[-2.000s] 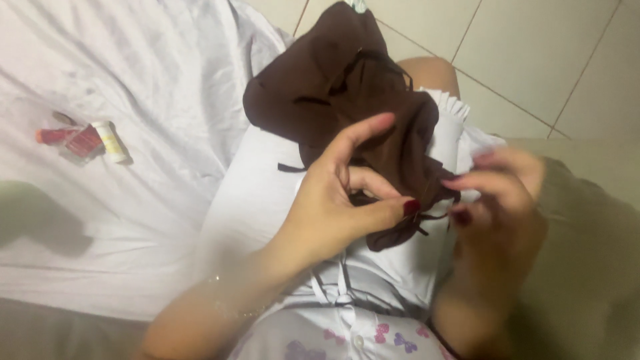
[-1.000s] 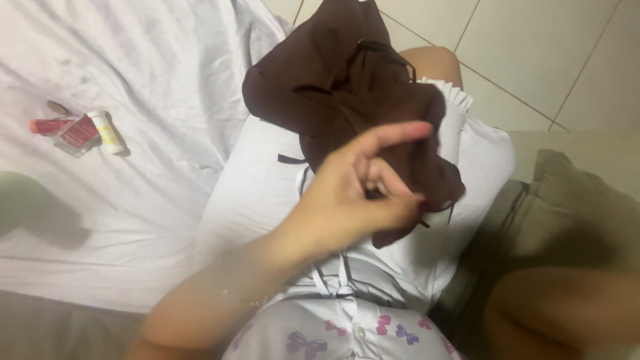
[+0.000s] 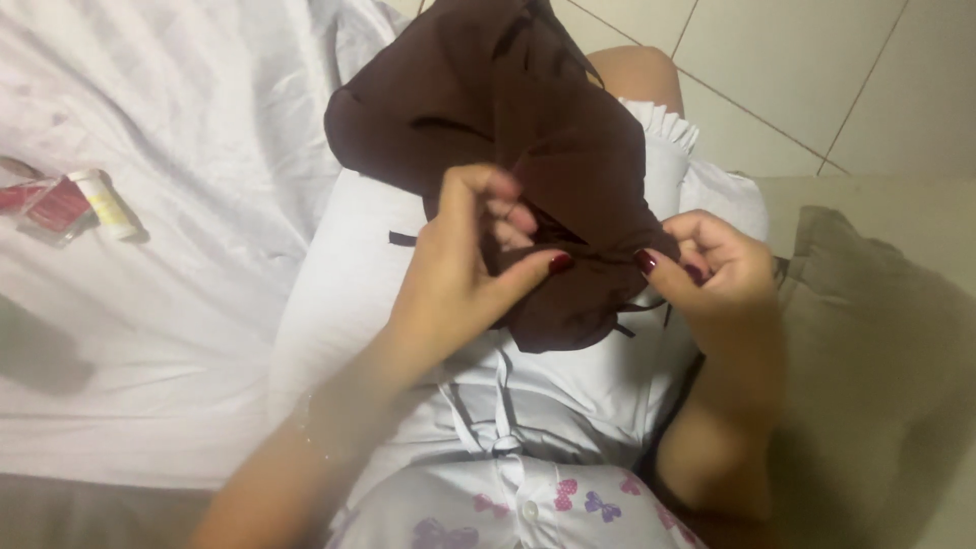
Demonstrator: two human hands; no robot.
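Observation:
Dark brown fabric [image 3: 473, 99] with thin ties or loose strips lies bunched across my lap, over white shorts with a ruffled hem. My left hand [image 3: 473, 259] rests on its lower part, thumb and fingers curved around a fold; the fingertips are partly over the cloth. On the other side, my right hand [image 3: 713, 267] pinches the edge of the fabric between thumb and fingers. A short dark strip [image 3: 402, 239] sticks out beside my left hand, and another shows below the lower edge of the cloth. Whether a needle or thread is held cannot be seen.
On the white sheet [image 3: 191, 320] at the left lie a small white tube with a yellow label [image 3: 104, 204] and a clear packet with red contents [image 3: 57, 206]. A greenish-brown cushion [image 3: 862, 328] is at the right. Floor tiles [image 3: 778, 69] show beyond my knee.
My right hand was off the fabric at the lower right one second ago and is now back on its right edge. My left hand stays at the cloth.

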